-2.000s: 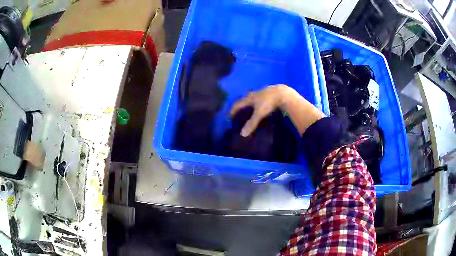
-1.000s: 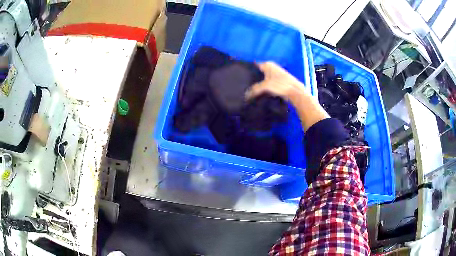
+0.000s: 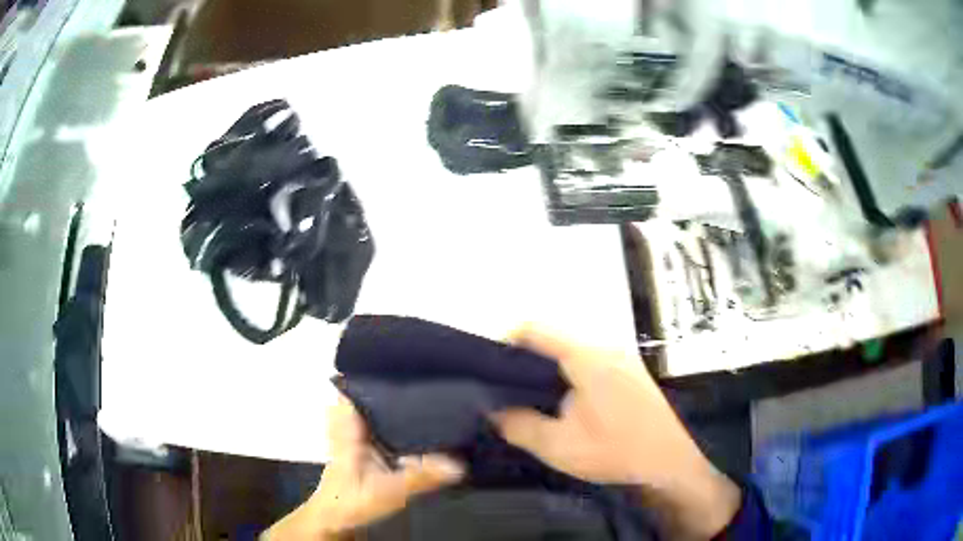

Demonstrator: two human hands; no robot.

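A black fabric piece (image 3: pixel 444 386), folded or cupped, is held between my two hands over the front edge of the white tabletop. My left hand (image 3: pixel 370 481) grips its lower left side. My right hand (image 3: pixel 602 412) grips its right end, thumb in front. A tangled pile of black bands (image 3: pixel 269 211) with pale lines lies on the table at the left. Another black piece (image 3: pixel 477 129) lies beside the sewing machine arm. The frame is blurred, so the held piece's seams cannot be made out.
The pale sewing machine (image 3: pixel 623 63) stands at the upper right, with its dark-ended arm bed (image 3: pixel 602 201) reaching over the table. Small metal parts lie in the machine base recess (image 3: pixel 729 264). A blue crate (image 3: pixel 908 476) is at the lower right. Dark pieces hang at the left table edge.
The view has swung left from the blue crates to the tabletop. My right hand has left the crate and now holds a black piece. My left hand has come into view on the same piece.
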